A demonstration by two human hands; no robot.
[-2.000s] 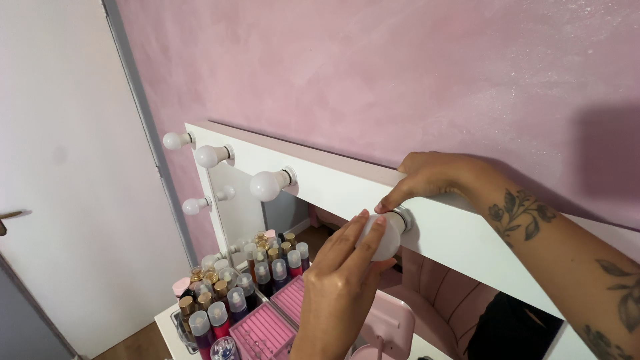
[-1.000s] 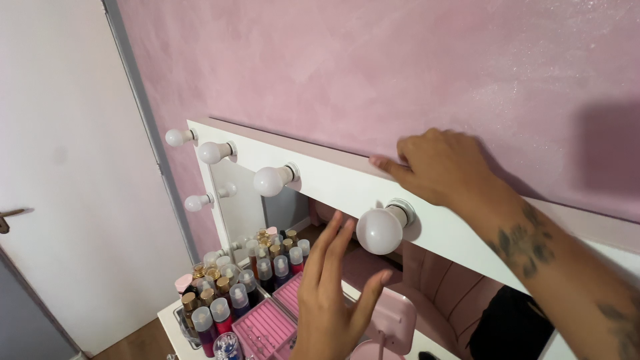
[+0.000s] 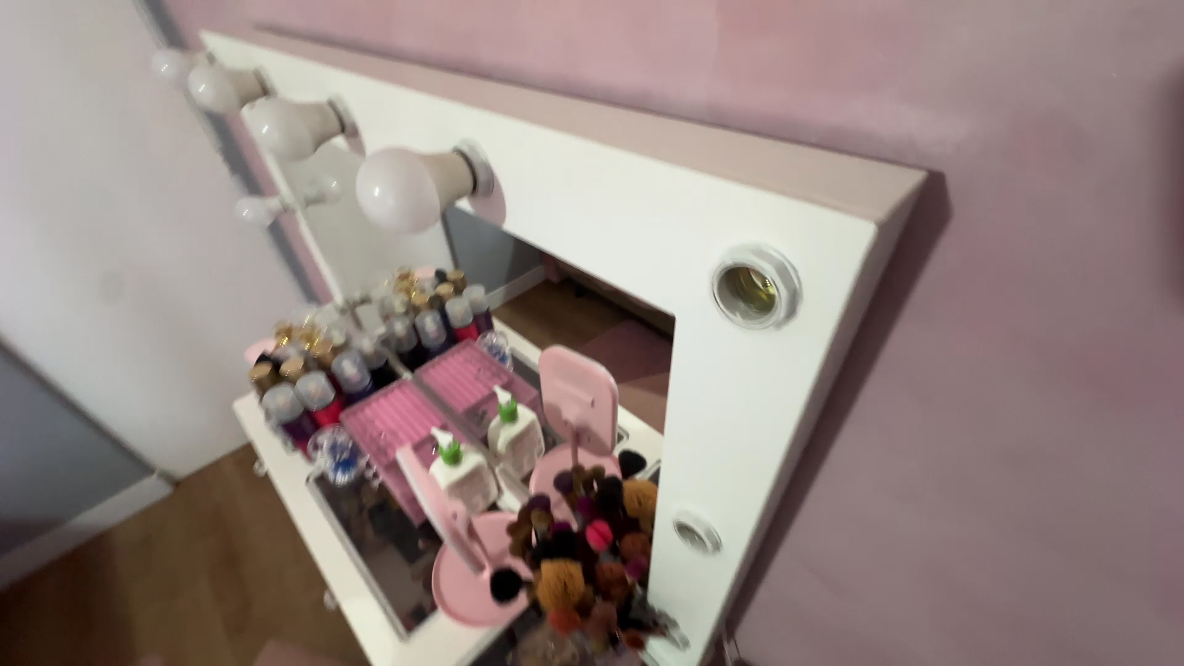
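Note:
Neither my left hand nor my right hand is in view. The white frame of a vanity mirror [image 3: 592,222] leans against the pink wall. Several round white light bulbs sit along its top edge, the nearest bulb [image 3: 402,190] in its socket left of the corner. At the upper right corner an empty lamp socket [image 3: 755,287] shows its brass-coloured inside. Below it on the side of the frame is another lamp socket [image 3: 696,533] with no bulb. A further bulb [image 3: 259,211] sticks out at the frame's left side.
On the vanity table [image 3: 310,541] stand capped spray bottles [image 3: 314,393], a pink organiser tray [image 3: 393,421], a white pump bottle [image 3: 465,476], a pink stand mirror [image 3: 476,573] and many makeup brushes [image 3: 564,583]. A white door [image 3: 102,222] is at the left.
Both hands have left the view; earlier they were at a bulb on the top of the frame, then apart from it. The view has swung to the right corner of the mirror.

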